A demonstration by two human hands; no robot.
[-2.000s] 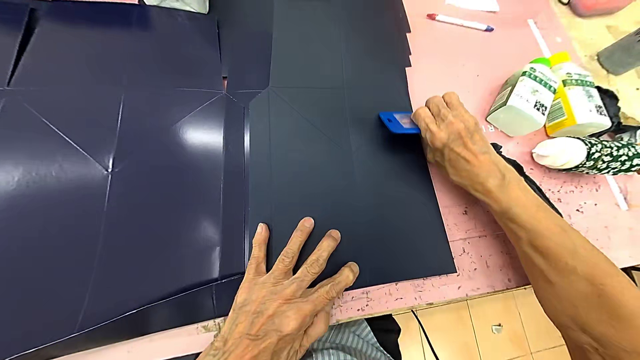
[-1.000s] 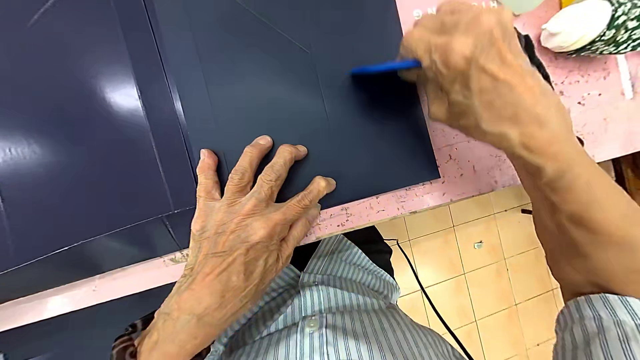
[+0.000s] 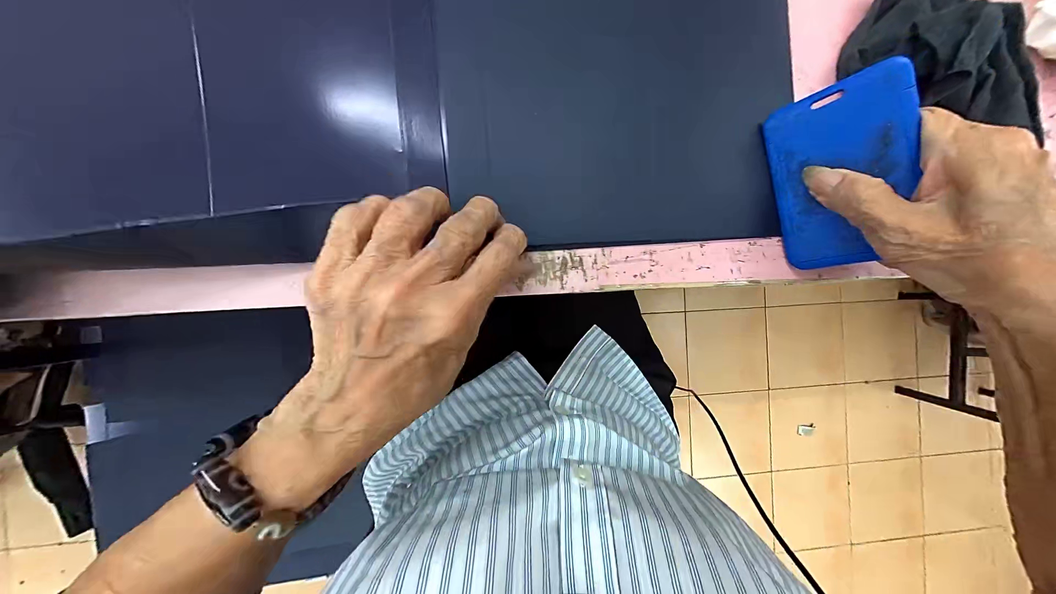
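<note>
Dark blue creased sheets, seemingly cardboard, lie on the pink table: a glossy one [image 3: 305, 91] at the left and a duller one [image 3: 610, 124] at the middle. Near the table's front edge, my left hand [image 3: 404, 280] rests with bent fingers on the sheets' near edge; its fingertips are partly hidden. In my right hand [image 3: 949, 206] is a flat blue plastic card holder [image 3: 850, 157] with a slot at one end, my thumb on its face. The holder is just past the duller sheet's right edge, over the pink tabletop.
A black cloth [image 3: 949, 66] lies at the top right. Below the table's pink front edge [image 3: 643, 266] are another dark blue sheet [image 3: 198, 396], a black cable [image 3: 734, 462], dark metal legs [image 3: 957, 363] and floor tiles [image 3: 813, 346]. My striped shirt is close to the edge.
My right hand, still holding the blue card holder, has moved off the duller sheet to its right edge. My left hand's spread fingers have bent at the near edge. The view has shifted down.
</note>
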